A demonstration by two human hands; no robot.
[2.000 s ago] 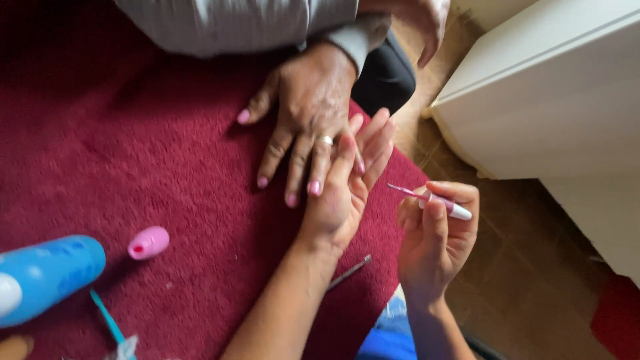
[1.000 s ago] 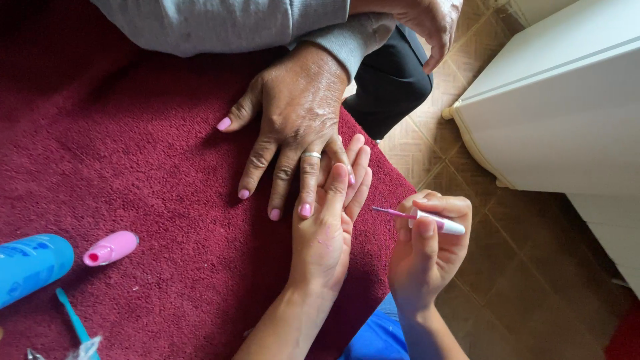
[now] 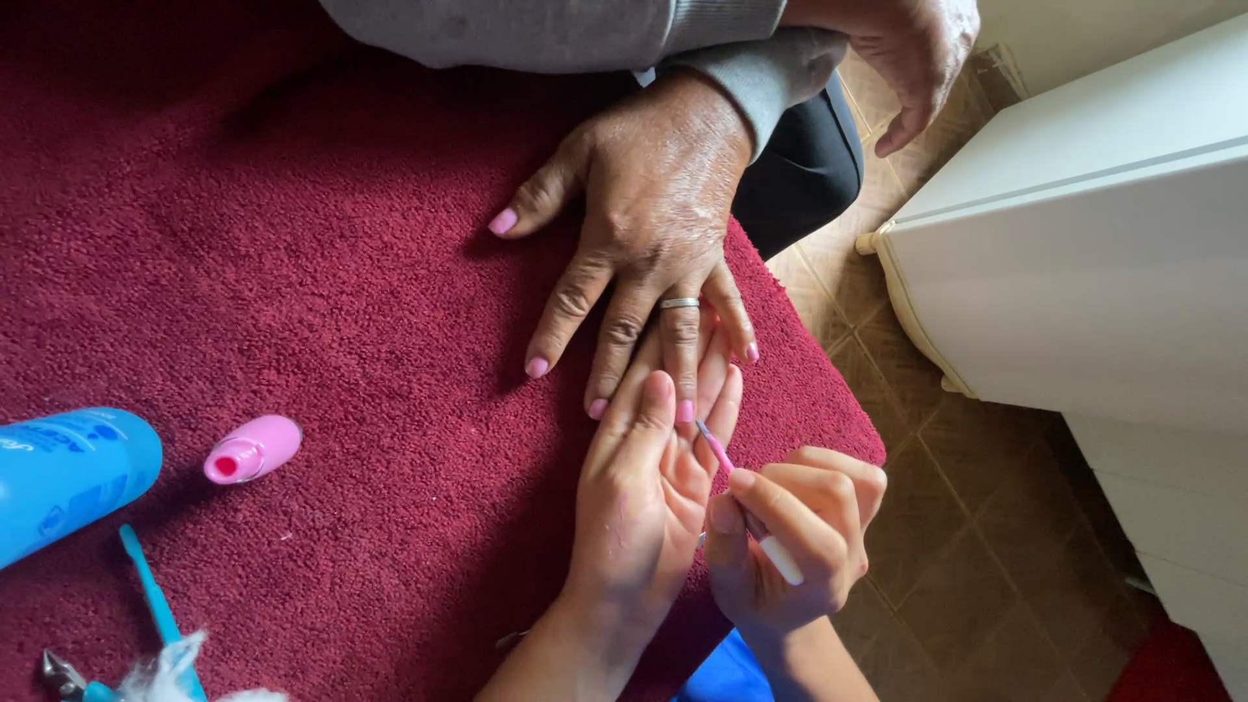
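Observation:
My left hand (image 3: pixel 643 487) lies palm up under the ring finger of another person's hand (image 3: pixel 663 185), with my thumb alongside that finger. That hand rests spread on the dark red towel-like cover (image 3: pixel 341 322), with pink polish on its nails and a silver-coloured ring (image 3: pixel 680 302). Between the fingers of my right hand (image 3: pixel 795 526) is a nail polish brush (image 3: pixel 751 517) with a white-ended handle; its tip is beside the ring finger's pink nail. An open pink nail polish bottle (image 3: pixel 255 448) stands at the left on the cover.
A blue plastic bottle (image 3: pixel 73 478) is at the left edge. Below it are a turquoise stick-like tool (image 3: pixel 151 585), white cotton (image 3: pixel 171 673) and metal-tipped nippers (image 3: pixel 63 673). The person's other hand (image 3: pixel 921 68) hangs at the top. A white cabinet-like piece (image 3: pixel 1072 253) stands at the right.
My right hand has brought the brush left, from beside my left hand to the ring finger's nail. My left thumb is now beside that finger. The view has shifted somewhat.

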